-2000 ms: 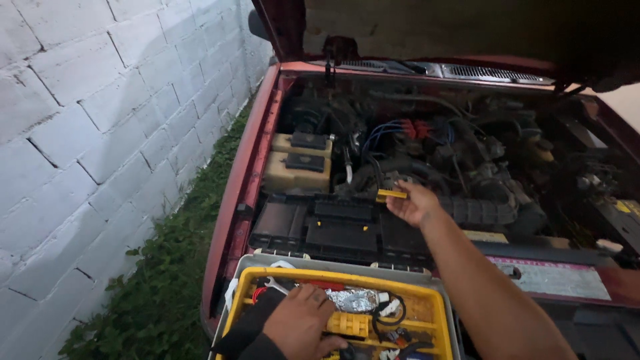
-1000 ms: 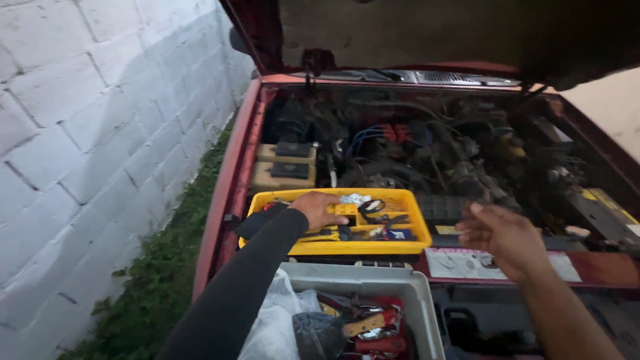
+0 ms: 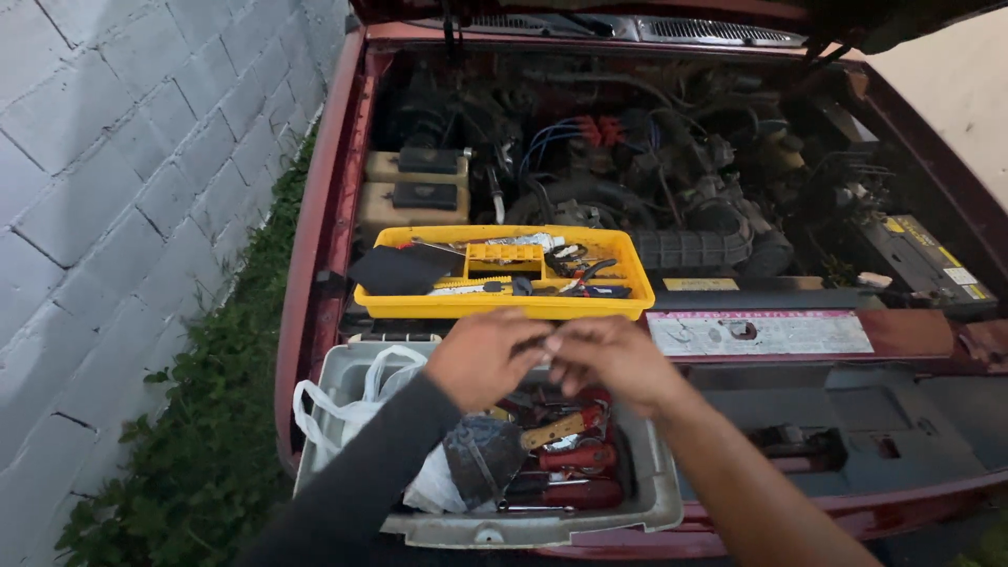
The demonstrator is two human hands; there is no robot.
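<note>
My left hand (image 3: 490, 356) and my right hand (image 3: 602, 354) meet above the grey plastic toolbox (image 3: 669, 488), their fingertips close together. Whether anything small is between the fingers cannot be told; both hands are blurred. Just beyond them the yellow tool tray (image 3: 504, 305) rests at the front of the engine bay. It holds a black cloth (image 3: 405, 269), a utility knife (image 3: 480, 287), pliers (image 3: 591, 276) and a crumpled foil tube (image 3: 535, 241). Inside the toolbox below lie red-handled screwdrivers (image 3: 583, 494), a wooden-handled tool (image 3: 555, 429) and a white plastic bag (image 3: 354, 409).
The car's engine bay lies open ahead, with beige reservoirs (image 3: 413, 206), red and blue ignition leads (image 3: 600, 130) and a battery (image 3: 929, 260). The raised hood (image 3: 709, 12) hangs over its far side. A white block wall (image 3: 118, 197) and green plants (image 3: 189, 409) run along the left.
The yellow tray, earlier over the toolbox, now sits on the car's front. My left hand has left the tray, and my right hand has come in beside it. The toolbox's inside has come into view.
</note>
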